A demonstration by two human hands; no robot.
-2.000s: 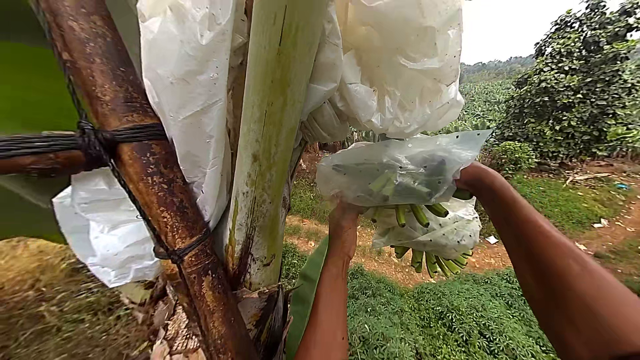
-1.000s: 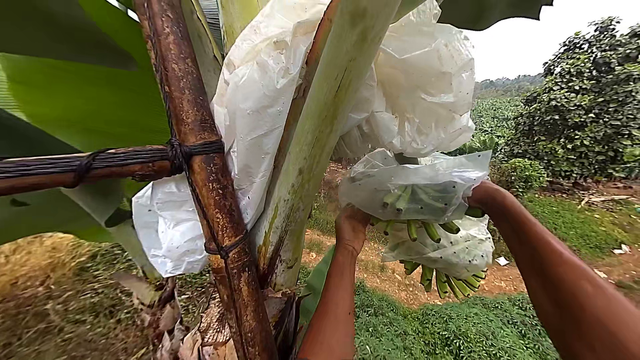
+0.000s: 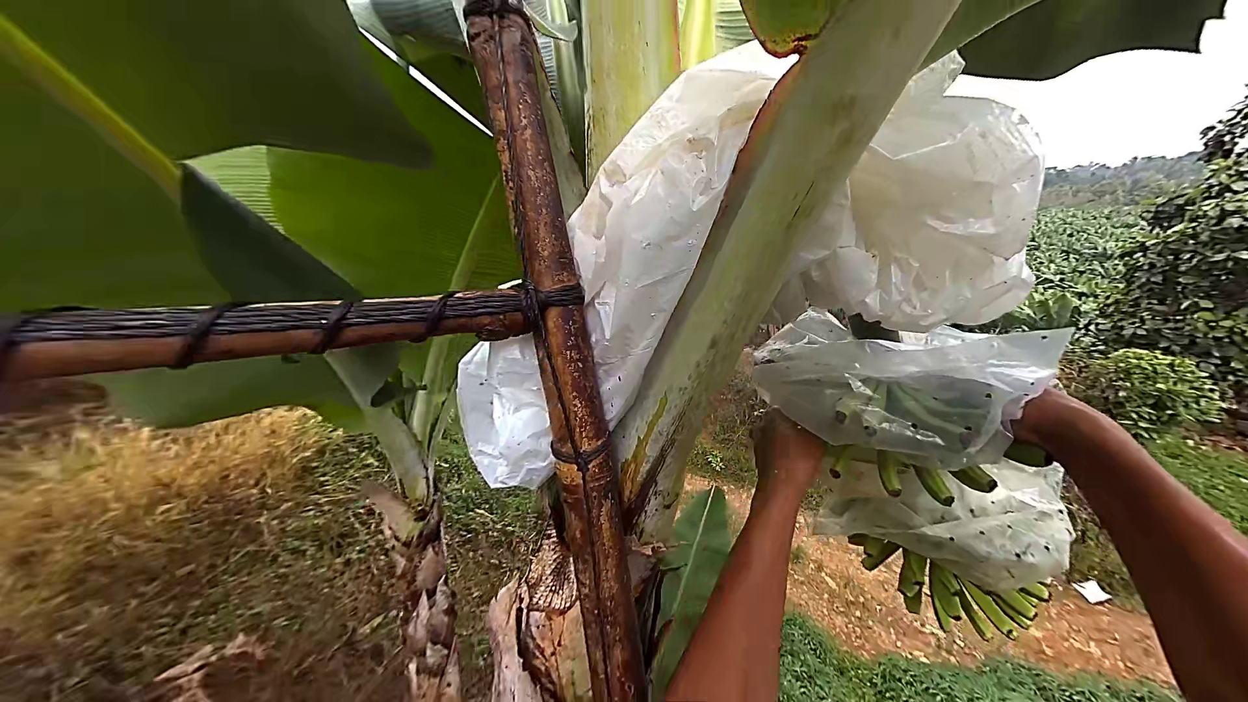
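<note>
Green bananas [image 3: 934, 482] hang in a bunch at the right, partly wrapped in a translucent plastic sleeve [image 3: 897, 380]. My left hand [image 3: 785, 444] is at the sleeve's lower left edge, its fingers hidden behind the fruit and plastic. My right hand [image 3: 1041, 421] reaches to the right end of the same sleeve, its fingers mostly out of sight. Below, a second plastic sleeve [image 3: 975, 522] covers a lower hand of bananas, whose green tips [image 3: 960, 595] stick out underneath. Whitish plastic [image 3: 946, 205] bulges above both hands.
A thick green banana stalk [image 3: 770, 214] slants beside the bunch. Left of it stand a brown wooden pole [image 3: 551, 253] and a rope-wrapped crossbar [image 3: 263, 331], lashed together. More white plastic [image 3: 653, 214] hangs between pole and stalk. Large banana leaves [image 3: 380, 214] fill the upper left.
The view has swung left, showing more of the crossbar and leaves. Both hands stay at the ends of the upper plastic sleeve, which sits somewhat more bunched up over the bananas.
</note>
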